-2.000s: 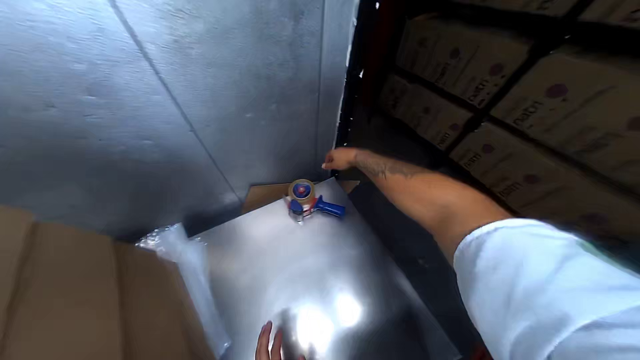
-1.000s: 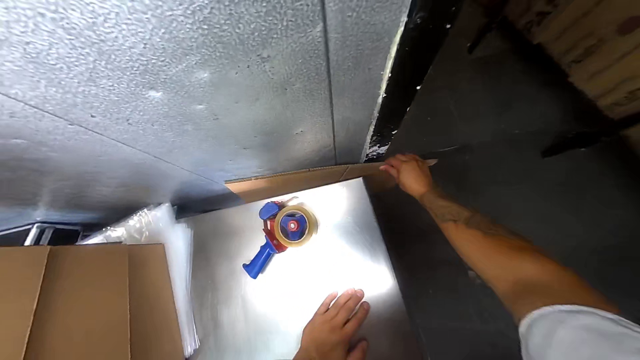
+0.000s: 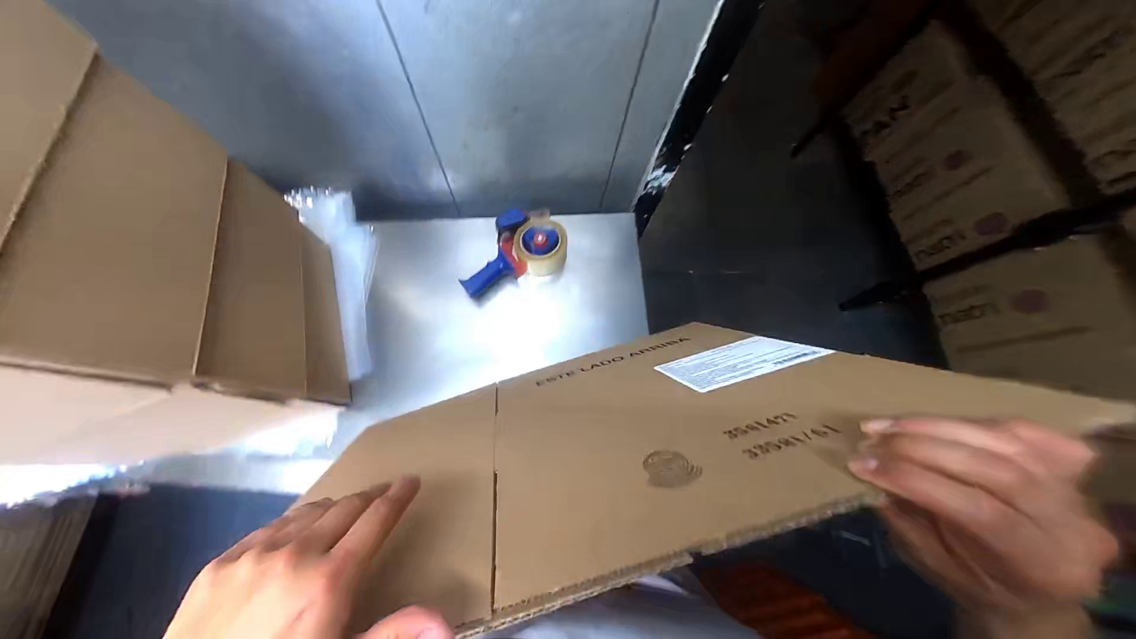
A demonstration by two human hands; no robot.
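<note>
A flattened cardboard box with printed writing and a white label lies tilted across the near side of the metal table. Spread over its left panel, my left hand has its thumb at the near edge. My right hand grips the near right edge, fingers on top, slightly blurred. Beyond the cardboard, a blue and red tape dispenser with a roll of tan tape rests on the steel tabletop.
Folded cardboard boxes stand at the left, beside clear plastic bags. A metal wall panel rises behind the table. Printed cartons are stacked on a dark rack at the right, across the dark floor.
The cardboard that was behind the table at my right hand's fingers now lies in front of me. My left hand has gone from the tabletop onto the cardboard. The view has shifted.
</note>
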